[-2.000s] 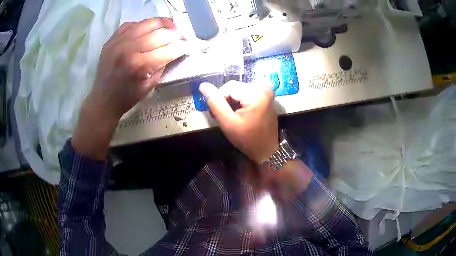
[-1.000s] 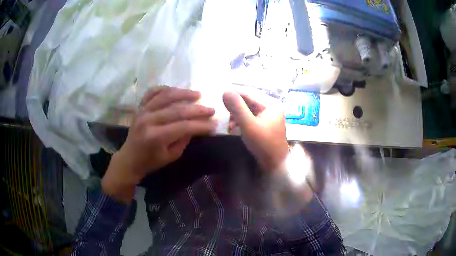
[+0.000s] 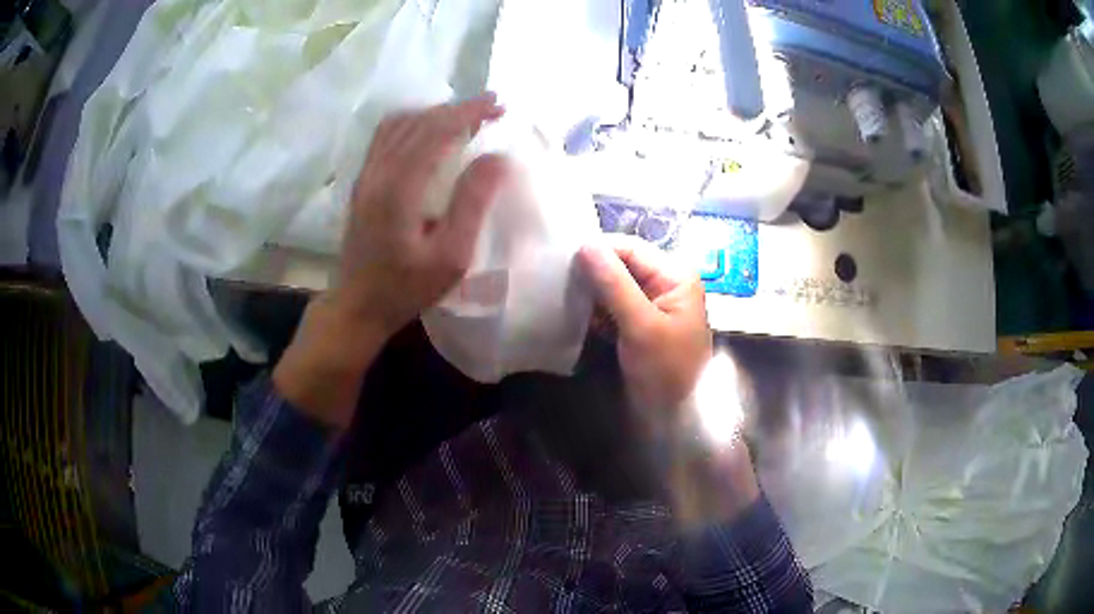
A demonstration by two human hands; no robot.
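A white garment piece (image 3: 528, 306) hangs over the front edge of the machine table, its upper part washed out by lamp glare. My right hand (image 3: 648, 314) pinches the right edge of the piece between thumb and fingers. My left hand (image 3: 414, 222) lies at the left side of the piece, thumb and fingers apart; whether it grips cloth is hard to tell. The overlock machine (image 3: 840, 60) stands behind, its needle area lost in glare. The blue plate (image 3: 734, 252) is just right of my right hand's fingertips.
A large work pile (image 3: 240, 156) of white pieces covers the left side and hangs over the edge. A tied bundle (image 3: 936, 492) lies at the lower right. White thread cones (image 3: 866, 110) stand by the machine. Yellow rails (image 3: 54, 408) show at the lower left.
The white piece now hangs below the table edge between my hands. My left hand has moved up and opened its thumb wider. Since the oldest frame, both hands have left the needle area.
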